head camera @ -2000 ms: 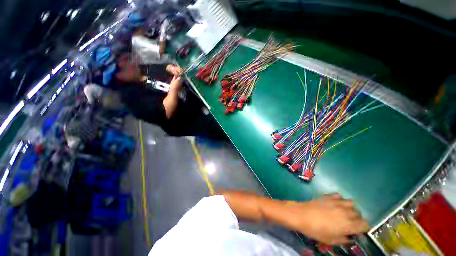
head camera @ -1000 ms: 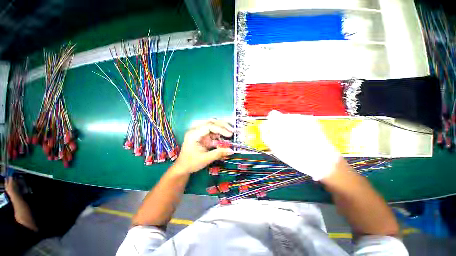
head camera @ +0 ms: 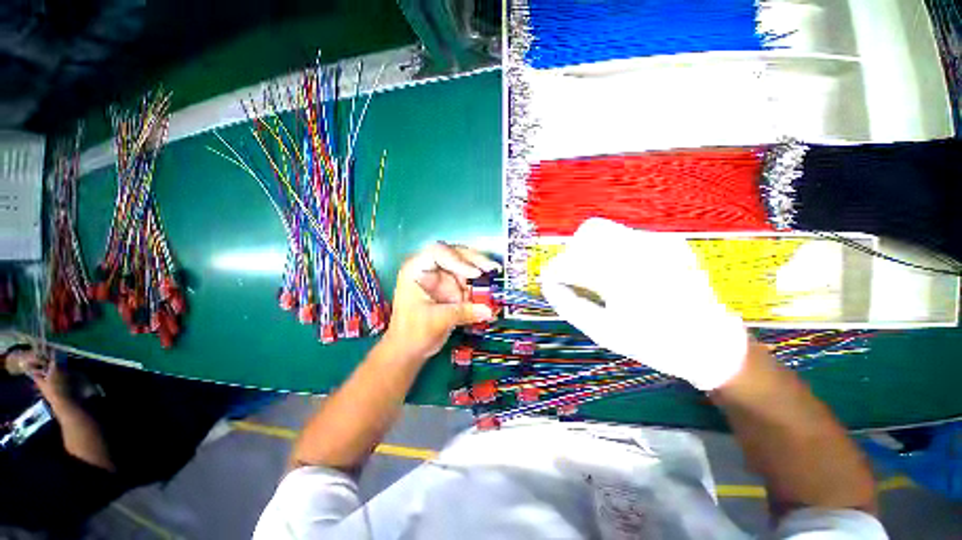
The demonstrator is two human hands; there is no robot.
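My bare left hand [head camera: 430,301] holds a small red connector housing [head camera: 483,297], part black, between thumb and fingers at the tray's left edge. Thin wires run from the housing towards my right hand. My right hand [head camera: 622,301], in a white glove, is over the yellow wires [head camera: 738,280] with its fingers bent near the housing; what its fingertips grip is hidden by the glove and blur. The cream wire tray [head camera: 907,301] also holds red wires [head camera: 643,192], blue wires [head camera: 643,26] and black wires [head camera: 881,190]. Harnesses with red housings [head camera: 483,392] lie between tray and me.
Fanned multicoloured harnesses [head camera: 327,211] lie left of the tray, with further piles [head camera: 137,232] beyond on the green bench [head camera: 232,264]. A metal post stands behind, near the tray. Another person's arm [head camera: 74,417] shows at the lower left. Yellow floor lines run below.
The view has turned from the bench's left side to the tray. Since one second ago, my right hand has stayed over the yellow compartment, its fingers now bent nearer the housing in my left hand.
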